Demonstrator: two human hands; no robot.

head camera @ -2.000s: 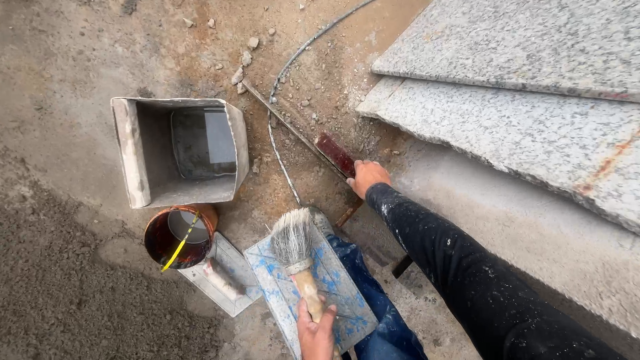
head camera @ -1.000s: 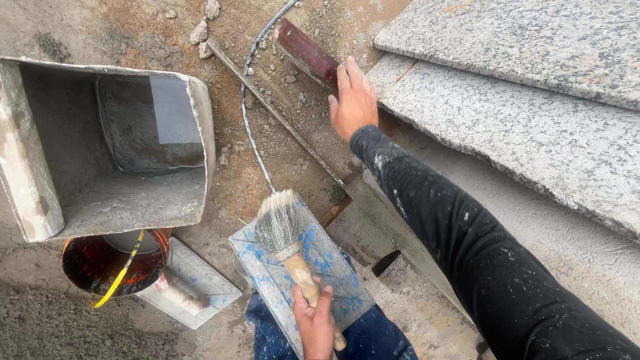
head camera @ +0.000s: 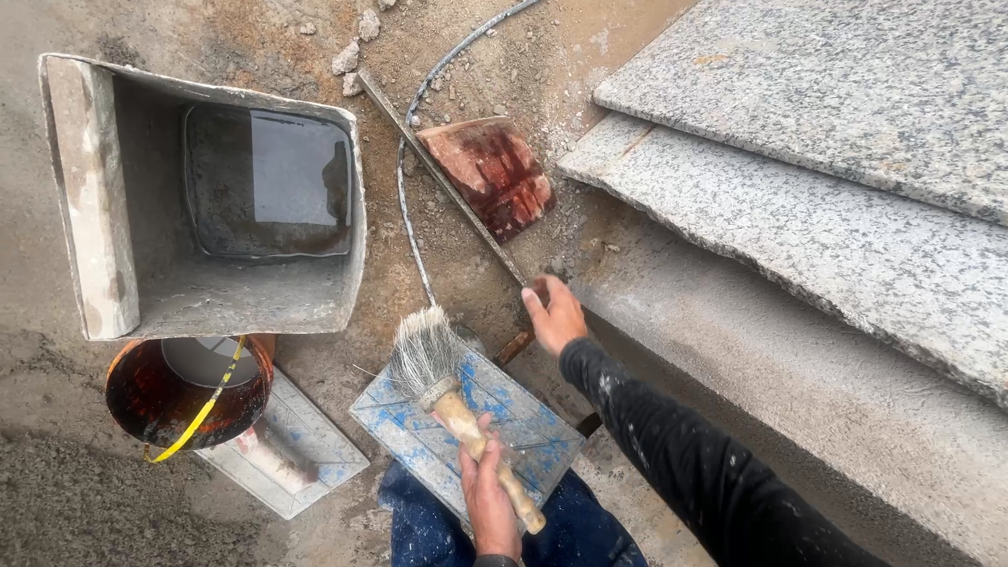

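My left hand (head camera: 490, 496) is closed around the wooden handle of a bristle brush (head camera: 429, 354). Behind the brush, over my knees, is a grey rectangular plastering float (head camera: 543, 429) with blue stains; whether this hand also grips it is hidden. My right hand (head camera: 556, 315), fingers curled, is at the lower end of a thin metal bar (head camera: 449, 189); I cannot tell whether it grips or only touches the bar. Just above, a flat red-brown stained piece (head camera: 492, 177) lies on the ground against the bar.
A grey square tub (head camera: 102, 205) with water stands at left. Below it are a stained round bucket (head camera: 130, 394) with a yellow handle and a second float (head camera: 339, 461). Granite slabs (head camera: 827, 205) overhang a step at right. A cable (head camera: 403, 189) and stones (head camera: 345, 59) lie above.
My right hand has left the red-brown piece and moved down to the bar's end. That piece, earlier seen edge-on at the hand, now shows its broad face. The brush stays in my left hand.
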